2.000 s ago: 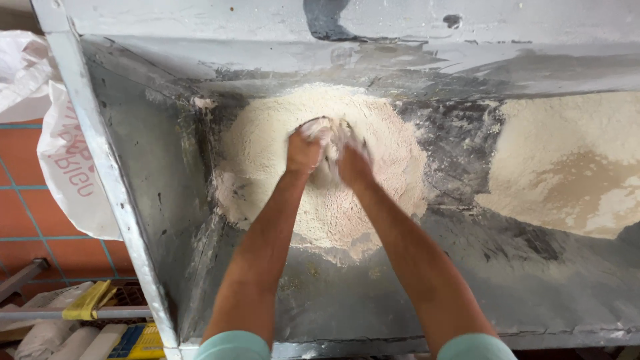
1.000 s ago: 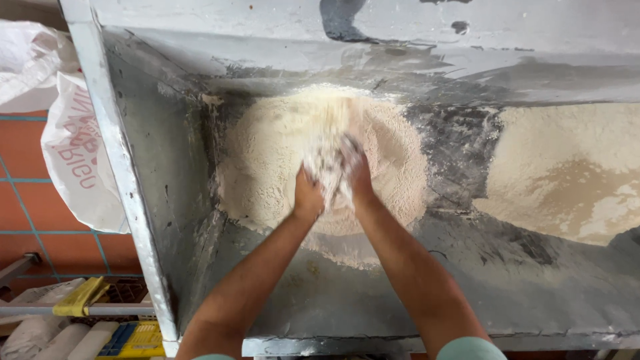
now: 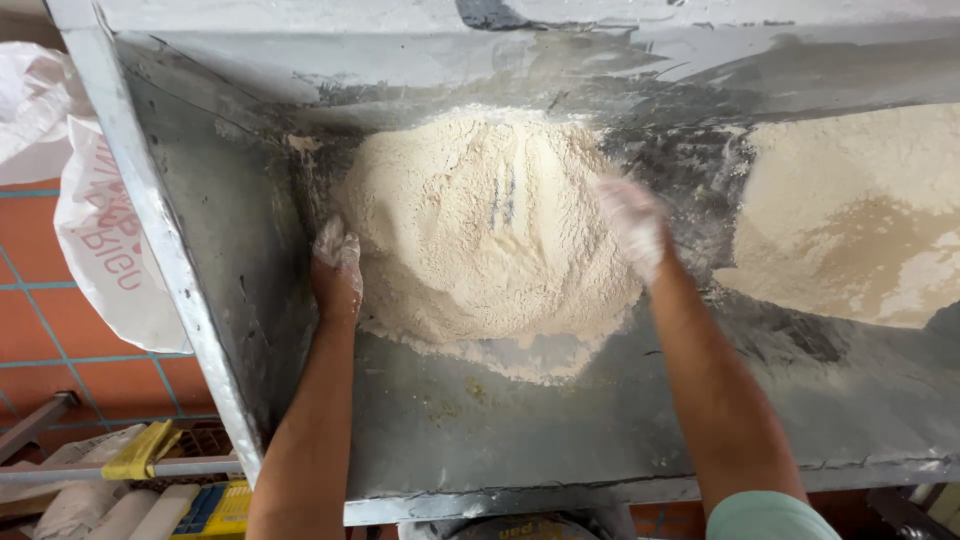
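Observation:
A broad mound of pale flour (image 3: 480, 255) lies on the floor of a grey metal trough, with furrows down its middle where dark metal shows through. My left hand (image 3: 337, 259), coated in flour, is at the mound's left edge beside the trough's side wall, its fingers pointing away from me and holding nothing visible. At the right edge of the mound is my right hand (image 3: 634, 221), floury and blurred; no held object shows in it. Farther right, a second heap of flour (image 3: 855, 217) has a darker tan patch.
The trough's metal side wall (image 3: 217, 217) rises at the left, and its front rim (image 3: 525, 499) runs along the bottom. Outside it are a white printed sack (image 3: 112, 240), orange floor tiles (image 3: 37, 322) and a metal bar (image 3: 202, 466) with yellow material tied around it.
My hands were together over the middle of the mound, with flour between them one second ago; now they are apart at its left and right edges. Furrows show in the flour's middle.

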